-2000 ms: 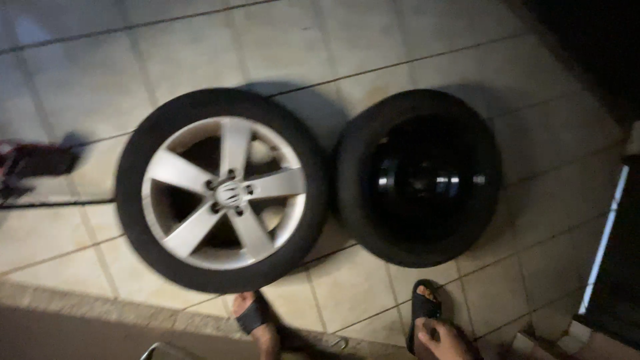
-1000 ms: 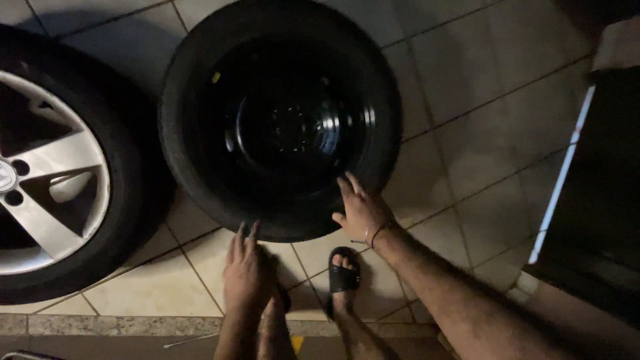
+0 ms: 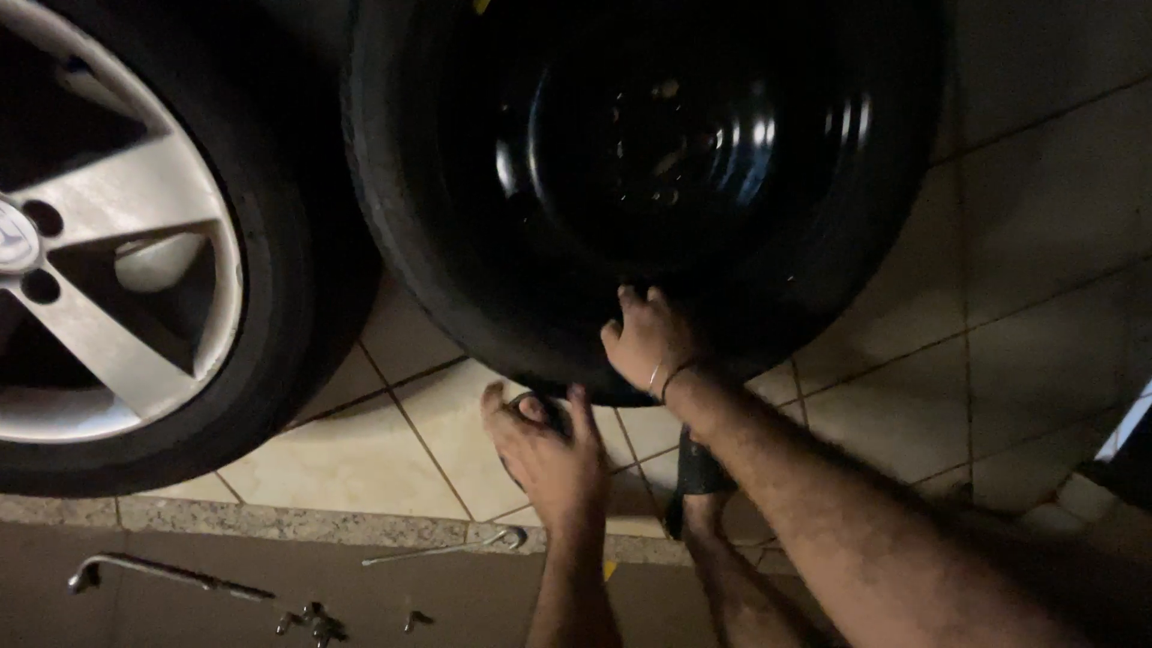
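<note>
A tire on a glossy black steel wheel (image 3: 648, 225) fills the upper middle of the head view, its inner face toward me uncertain. My right hand (image 3: 650, 340), with a thin bracelet and dark band at the wrist, has its fingers curled on the lower rim of this wheel. At the tire's bottom edge is my left hand (image 3: 544, 450), thumb and fingers spread, its fingertips beside or against the rubber; exact contact cannot be told. To the left lies a tire with a silver five-spoke alloy wheel (image 3: 135, 193).
A lug wrench (image 3: 171, 572), a thin metal rod with a hooked end (image 3: 441, 545) and several lug nuts (image 3: 310, 621) lie on the brown floor below the granite strip (image 3: 297, 524). My sandaled feet stand just under the black wheel, on pale tiles (image 3: 351, 459).
Two seconds ago no hands showed; a second ago both were at the near edge of the black wheel. The view has come closer, and my right fingers are now curled at its rim.
</note>
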